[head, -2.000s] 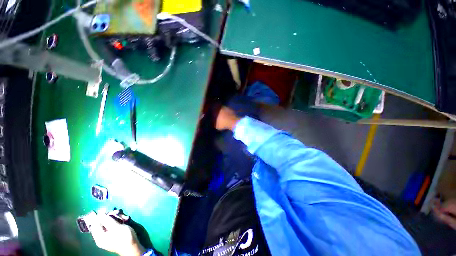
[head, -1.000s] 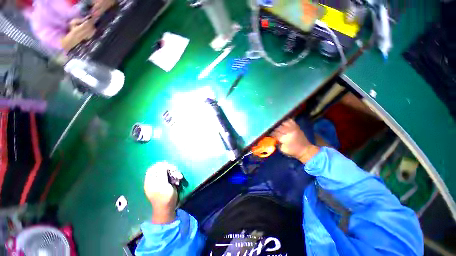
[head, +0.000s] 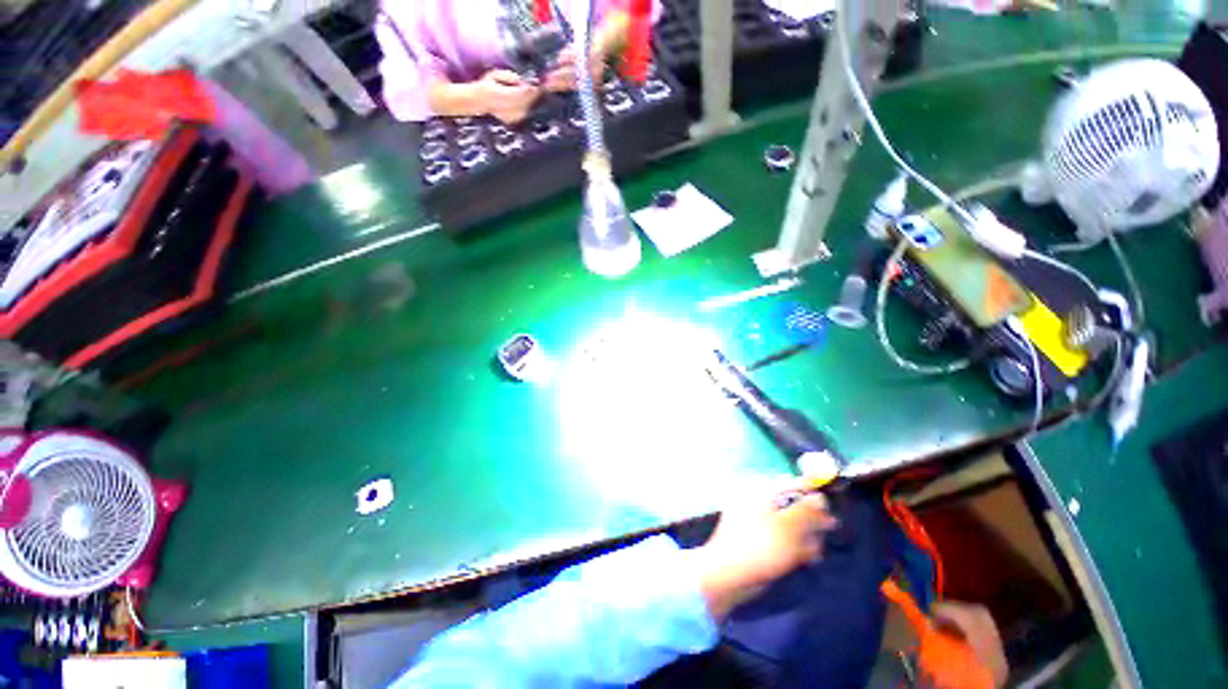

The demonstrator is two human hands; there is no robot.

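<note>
My left hand [head: 770, 541] is at the bench's front edge, fingers pinched around a small, partly hidden part [head: 797, 495]. My right hand [head: 978, 633] is lower right, over the open drawer space, around an orange air blow gun [head: 932, 638]. A black electric screwdriver [head: 770, 407] lies on the green bench, its light end just beyond my left fingertips. A small watch case [head: 519, 355] lies left of the lamp glare. A pale rounded-square cover [head: 374, 495] with a dark centre lies farther left.
A lamp [head: 609, 240] hangs over the bench, with white glare below. A paper slip [head: 684, 220] lies behind. A pink-framed fan [head: 81, 518] is left, a white fan [head: 1131, 141] right, near a yellow-black device [head: 1050, 337]. A person's hands [head: 501, 94] are across the bench, by a black tray [head: 539, 162].
The view has swung left. My left hand has moved from over the bench to its front edge, close to the screwdriver's end. My right hand has moved lower with the orange blow gun.
</note>
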